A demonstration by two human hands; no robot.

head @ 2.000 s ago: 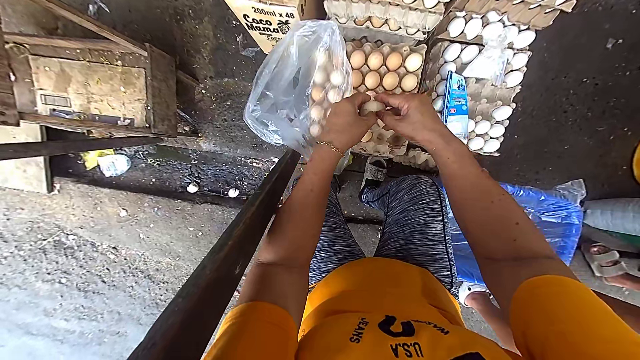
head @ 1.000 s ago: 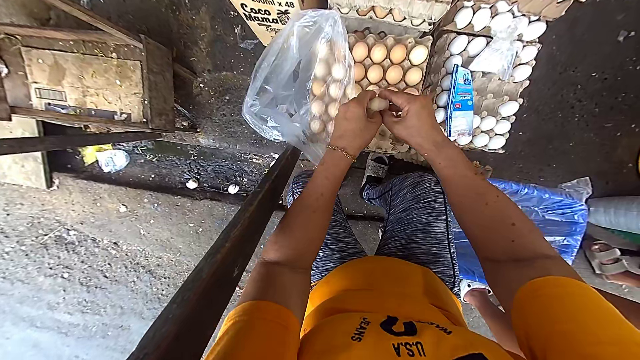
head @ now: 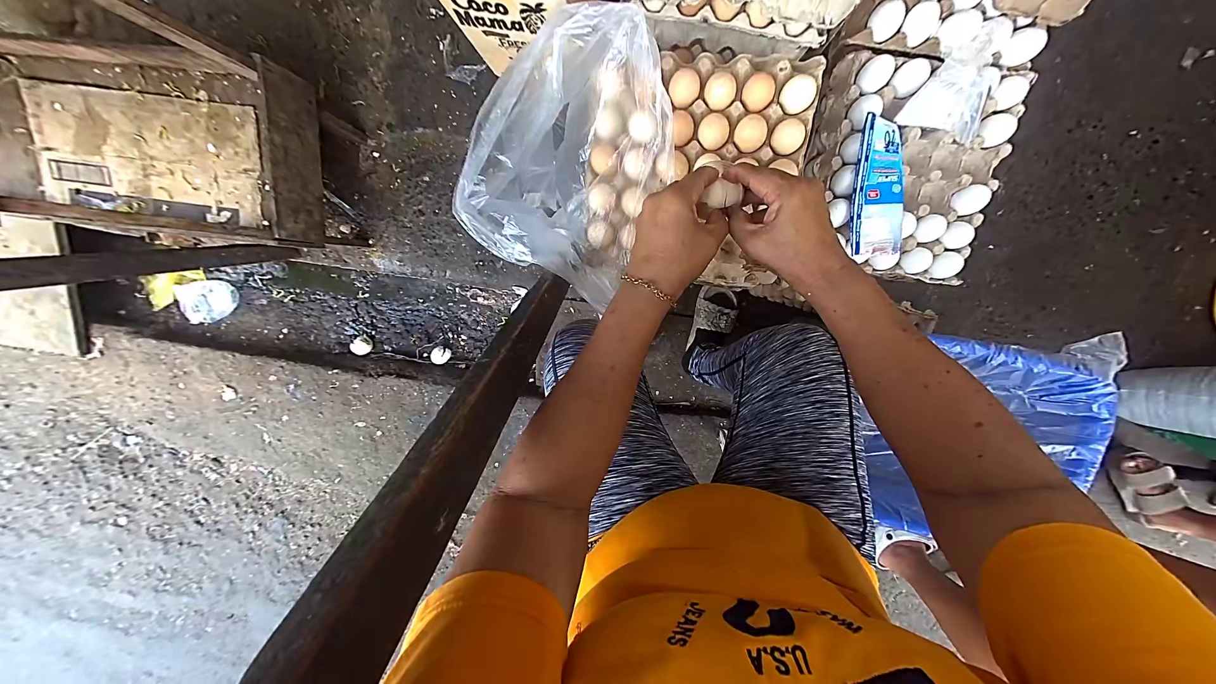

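Observation:
Between the fingertips of my left hand [head: 676,228] and my right hand [head: 790,220] is one pale egg [head: 723,193], gripped from both sides. Below it lies a cardboard egg tray [head: 815,78] with rows of brown eggs [head: 720,90], partly hidden by my hands. Left of my hands, a clear plastic bag [head: 522,161] spreads over part of the eggs. To the right, a stack of trays holds white eggs [head: 970,199], with a blue-and-white packet [head: 879,188] and a small clear plastic bag [head: 953,90] on top.
A dark metal bar [head: 418,494] runs diagonally beside my left arm. A wooden crate [head: 142,142] stands at the upper left, near a printed carton [head: 494,28]. A blue plastic-wrapped bundle [head: 1016,408] lies at right, close to another person's sandalled foot [head: 1149,489].
Both hands stay together over the tray, and the fingers have shifted slightly around the egg. The plastic bag stays beside them.

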